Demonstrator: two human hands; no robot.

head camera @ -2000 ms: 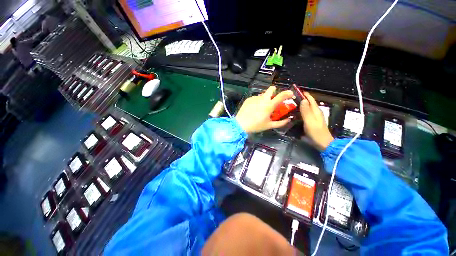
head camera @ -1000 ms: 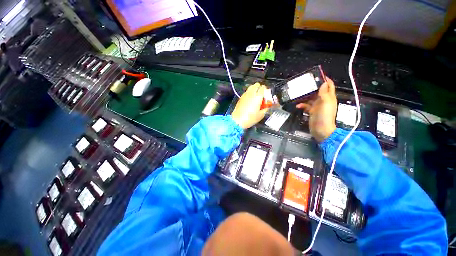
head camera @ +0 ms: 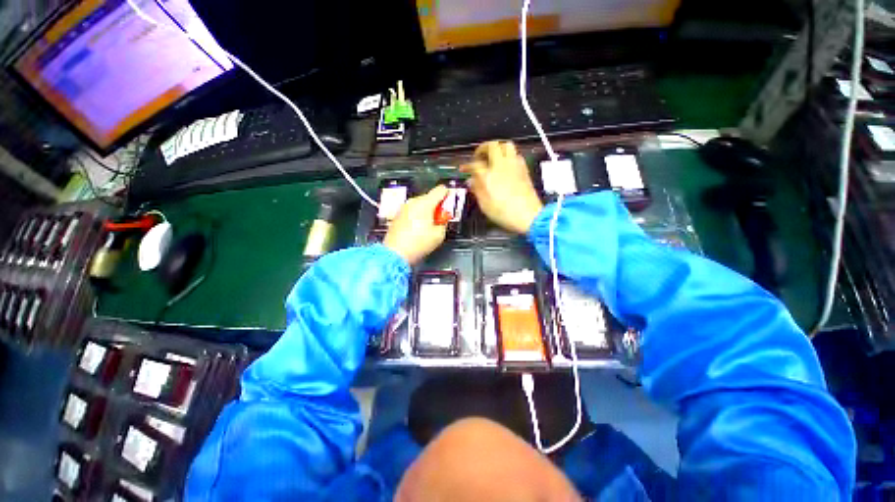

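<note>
My left hand (head camera: 417, 227) is over the back row of the clear blister tray (head camera: 476, 361), holding a small orange-red piece (head camera: 444, 208). My right hand (head camera: 502, 186) is beside it at the back row, fingers curled at the top of a phone (head camera: 457, 202) between the hands; whether it grips the phone is unclear. A phone with a lit orange screen (head camera: 520, 327) lies in the front row with a white cable (head camera: 531, 392) at its lower end. A white-faced phone (head camera: 436, 314) lies left of it.
Keyboards (head camera: 550, 106) and a green clip (head camera: 398, 106) are behind the tray. A white cord (head camera: 551, 245) hangs across the tray. A black scanner (head camera: 751, 211) lies right. Stacked trays stand at far right (head camera: 873, 186) and lower left (head camera: 118, 453).
The view has turned right. The phone held up by my right hand is now low at the tray's back row, between my hands. The orange-red piece stays with my left hand.
</note>
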